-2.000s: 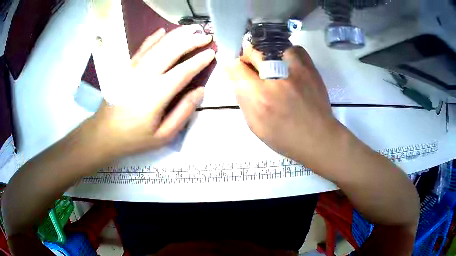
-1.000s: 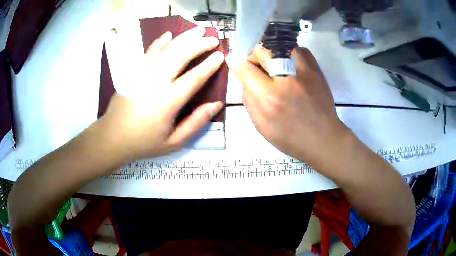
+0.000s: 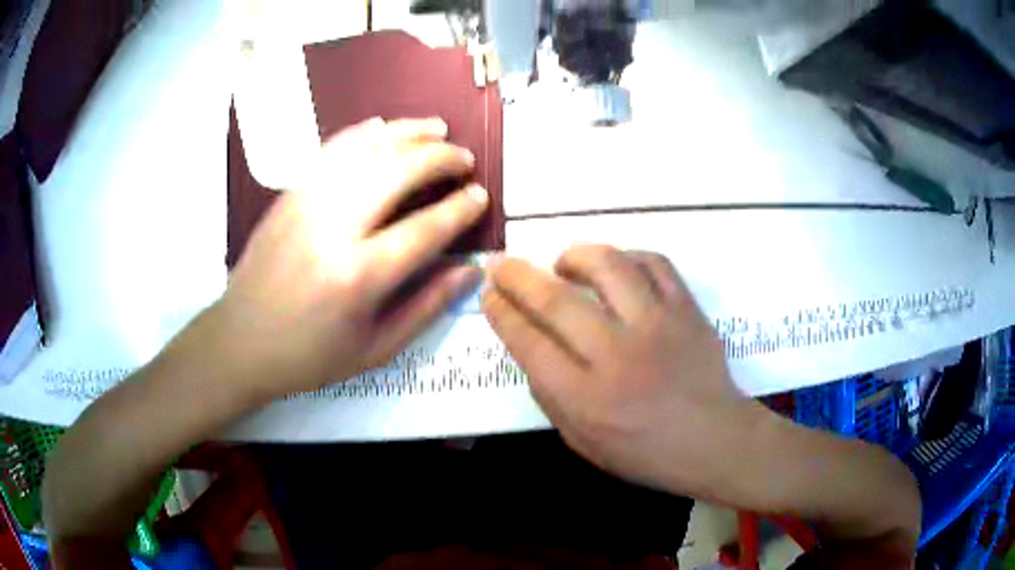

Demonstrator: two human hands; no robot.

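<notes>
A maroon patch pocket piece (image 3: 373, 84) lies flat on the white machine table, its right edge under the small metal presser foot (image 3: 482, 69). A pale strip (image 3: 273, 123) crosses its left part. My left hand (image 3: 356, 245) rests on the cloth's lower middle, palm down, fingers apart, its thumb towards the lower right corner. My right hand (image 3: 612, 345) is below and right of that corner. Its fingertips are close together at the cloth's lower edge, beside my left thumb. Whether they pinch the cloth is hidden.
The tension knob (image 3: 609, 105) and blurred machine head are at the top. Maroon cut pieces (image 3: 69, 89) lie far left. A dark panel (image 3: 907, 78) and green-handled tool (image 3: 920, 189) are at right. A printed ruler scale (image 3: 846, 320) follows the front edge. Blue baskets (image 3: 957, 457) are below right.
My right hand has moved down from beside the machine head to the cloth's lower right corner. My left hand has shifted down over the cloth, uncovering its upper part and the presser foot.
</notes>
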